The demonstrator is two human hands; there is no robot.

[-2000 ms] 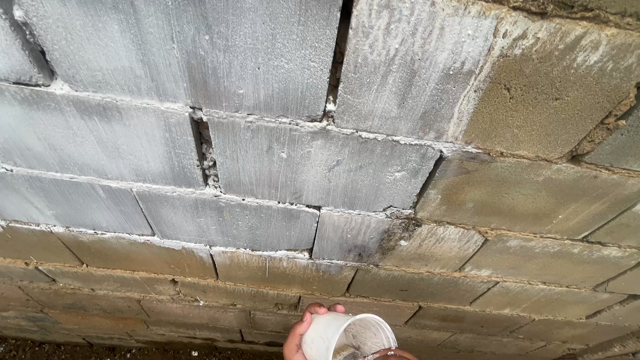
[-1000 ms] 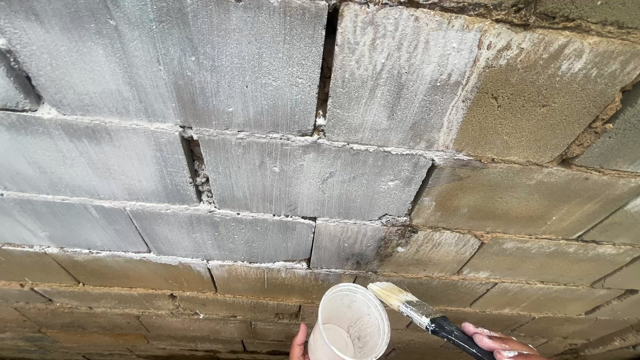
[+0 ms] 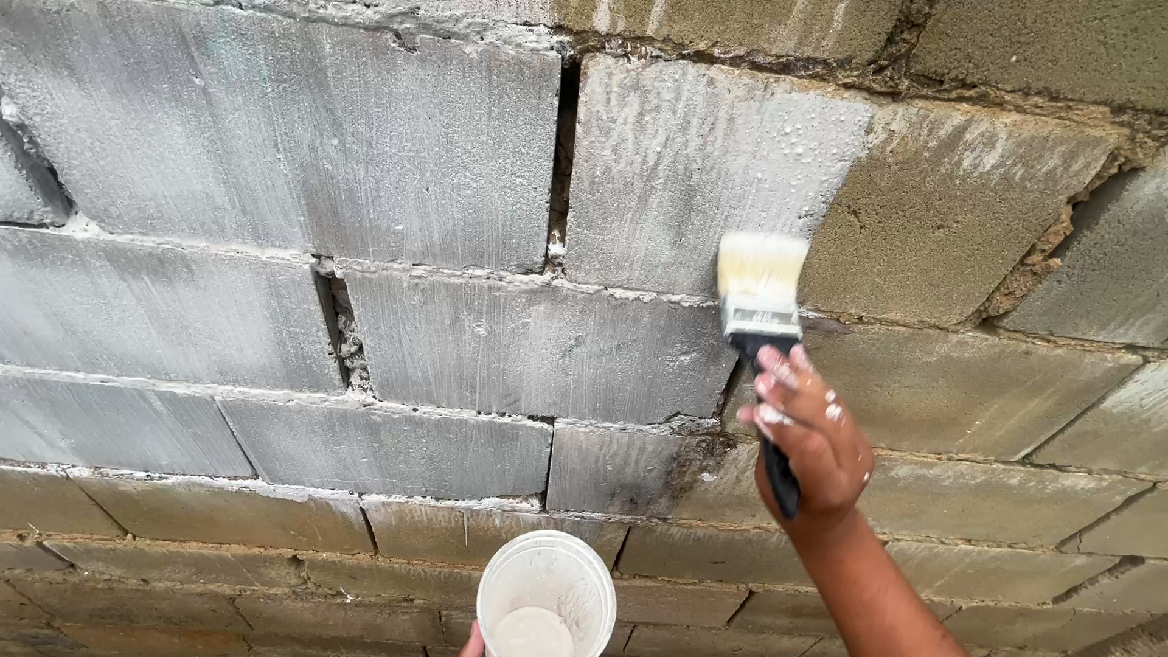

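My right hand (image 3: 817, 433), spotted with white paint, grips the black handle of a flat paintbrush (image 3: 762, 287). The brush points up, its pale bristles against a concrete block at the border between whitened and bare surface. Below and left of it, my left hand (image 3: 473, 641) holds a white plastic cup (image 3: 547, 584); only a bit of a finger shows beside the cup. Whitish liquid (image 3: 532, 632) lies in the bottom of the cup. A wet white coat (image 3: 794, 146) with small bubbles covers part of the upper block, above the bristles.
The concrete block wall (image 3: 538, 347) fills the view. Its left and middle blocks are whitened, while those at the right and bottom are bare brown. Dark open gaps run between some blocks, one (image 3: 563, 164) left of the upper block. Rough mortar (image 3: 1040, 260) bulges from a joint at the right.
My right hand has raised the brush from beside the cup to the upper block. The wet white coat there now reaches further right. The cup remains low in view.
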